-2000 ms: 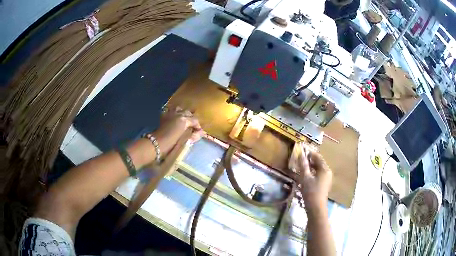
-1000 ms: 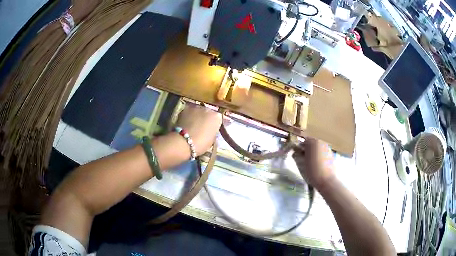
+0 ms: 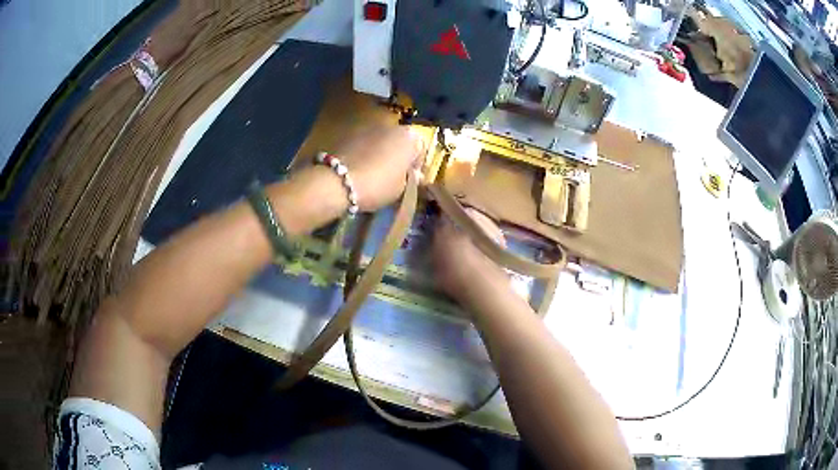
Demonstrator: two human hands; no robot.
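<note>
The brown bag panel [image 3: 634, 207] lies flat under the yellow-gold clamp frame [image 3: 515, 151], below the dark grey head of the sewing machine [image 3: 450, 60]. My left hand [image 3: 381, 165] is at the clamp's left window, its fingertips closed on the upper end of a brown strap [image 3: 354, 298] that hangs down over the table's front edge. My right hand [image 3: 459, 248] is just below it at the panel's front edge, partly behind a looped strap [image 3: 496, 248]. Its fingertips are hidden, so its grip cannot be told. Another strap end shows at the right window.
A large strap bundle [image 3: 101, 174] lies at the left beside a dark grey mat [image 3: 248, 138]. A control screen [image 3: 770, 115], a small fan [image 3: 816, 260] and a white spool [image 3: 781, 289] stand at the right. A thin cable curves across the right of the table.
My right hand has moved left from the right clamp window to beside my left hand. My left hand has moved up onto the left window with the strap end. The view has shifted slightly.
</note>
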